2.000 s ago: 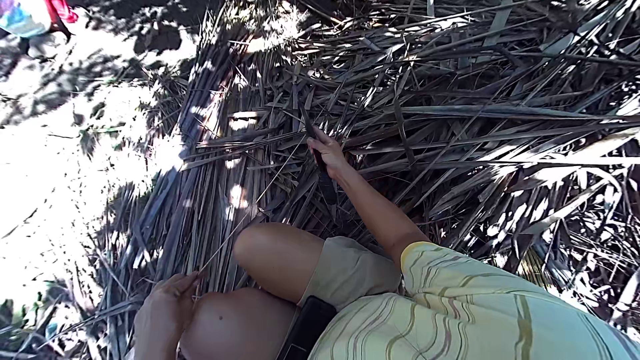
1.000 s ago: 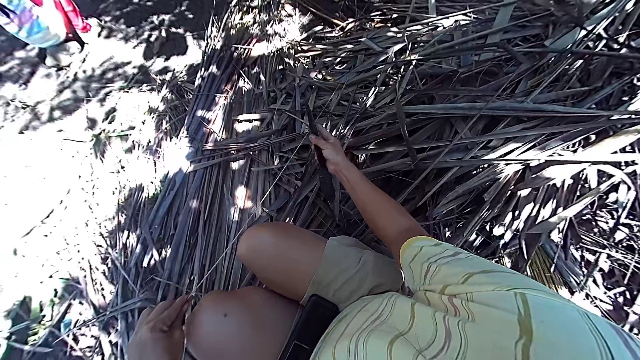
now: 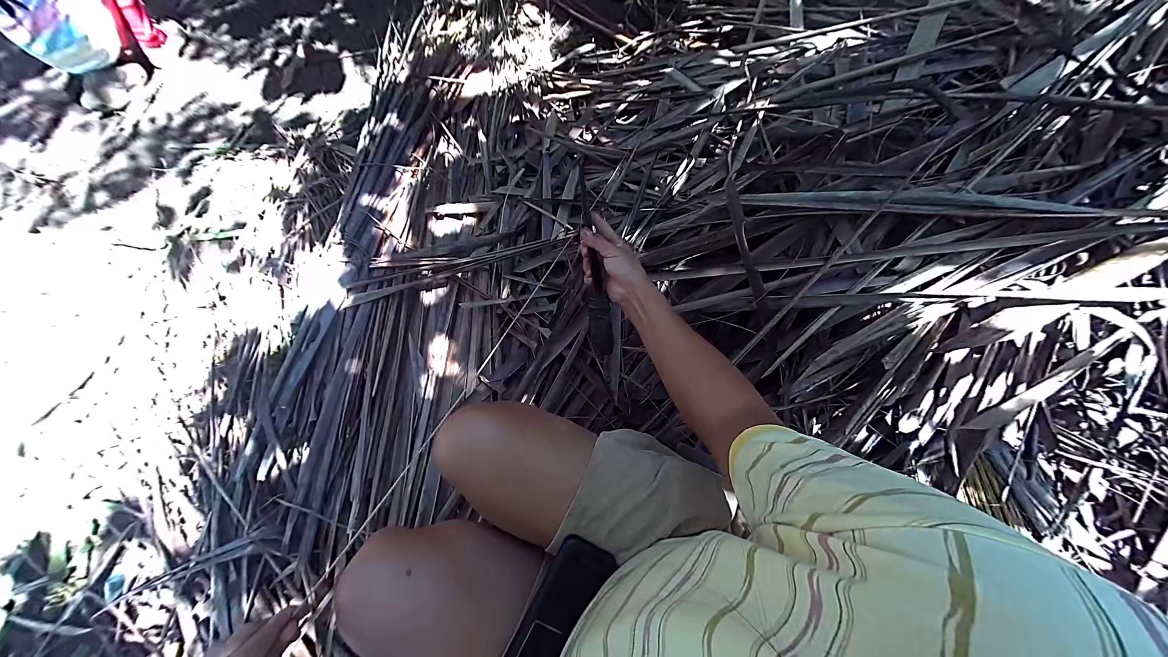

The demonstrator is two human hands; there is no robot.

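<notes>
My right hand [image 3: 613, 262] is closed around a dark, narrow item [image 3: 599, 315] at the middle of the view, above the dry palm leaves [image 3: 821, 228]; what the item is cannot be told. My left hand [image 3: 265, 634] is at the bottom left edge, partly cut off, beside my bent knee. Its fingers are at the lower end of a thin pale strand [image 3: 409, 474], which runs up and right past my knees toward my right hand. Whether the strand is pinched is unclear. Long dry leaves [image 3: 374, 365] lie side by side under it.
Tangled dry leaves and stalks cover the right side. Sunlit sandy ground [image 3: 82, 338] lies at the left. Part of a person in colourful clothing [image 3: 73, 32] shows at the top left. A black case [image 3: 561, 598] rests at my waist, by my shorts [image 3: 639, 493].
My left hand has moved down toward the bottom edge, and less of it shows. My right hand stays in about the same place, closed on the dark item.
</notes>
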